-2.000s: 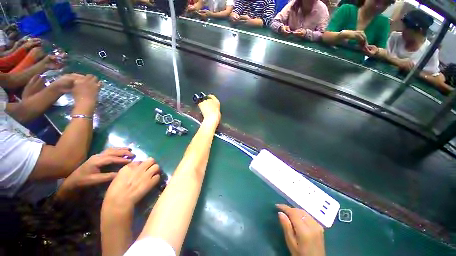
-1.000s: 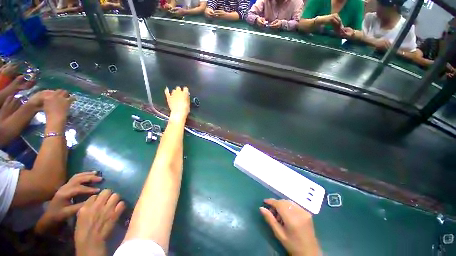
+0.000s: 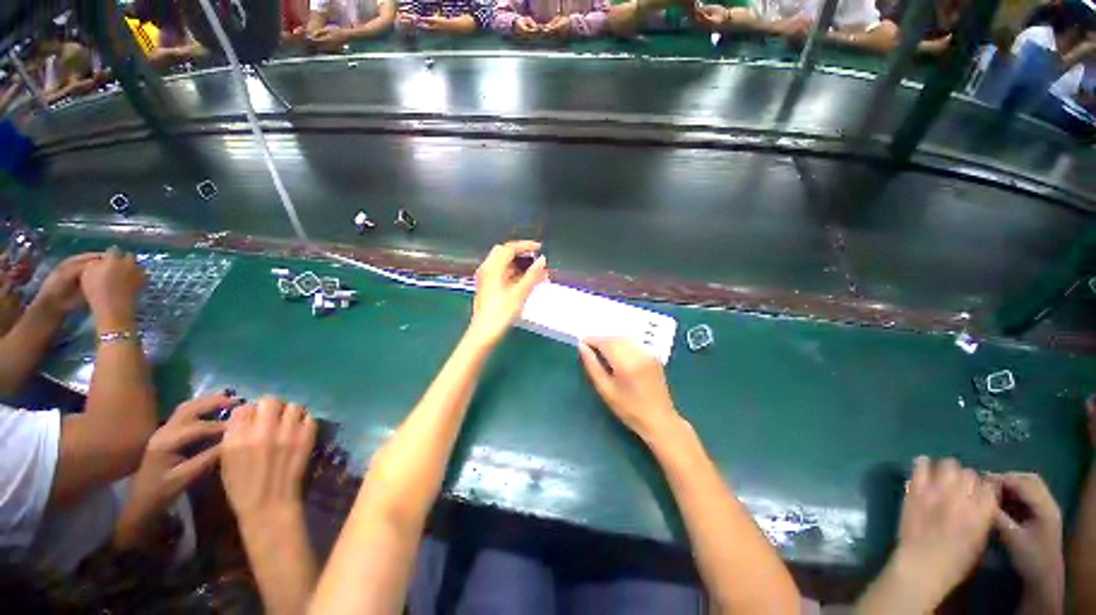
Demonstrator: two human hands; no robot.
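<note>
The white power strip (image 3: pixel 589 321) lies on the green bench near the belt, its USB openings at the right end. My left hand (image 3: pixel 502 294) is over its left end, with a small dark unit (image 3: pixel 525 260) between thumb and fingers. My right hand (image 3: pixel 631 382) is at the strip's front edge near the right end, fingers curled. A dark spot shows between its fingers; I cannot tell if it is a held part. A square frame (image 3: pixel 700 336) lies just right of the strip.
Small white-and-dark units (image 3: pixel 315 291) lie left on the bench, near a grid sheet (image 3: pixel 180 294). Two small units (image 3: pixel 385 220) sit on the dark belt (image 3: pixel 601 180). A white cord rises at left. Neighbours' hands are on both sides; greenish parts (image 3: pixel 995 415) lie right. People sit opposite.
The view has turned right. My left hand has come back from the belt to the strip's left end. My right hand stays by the strip's right end. Two units now show on the belt.
</note>
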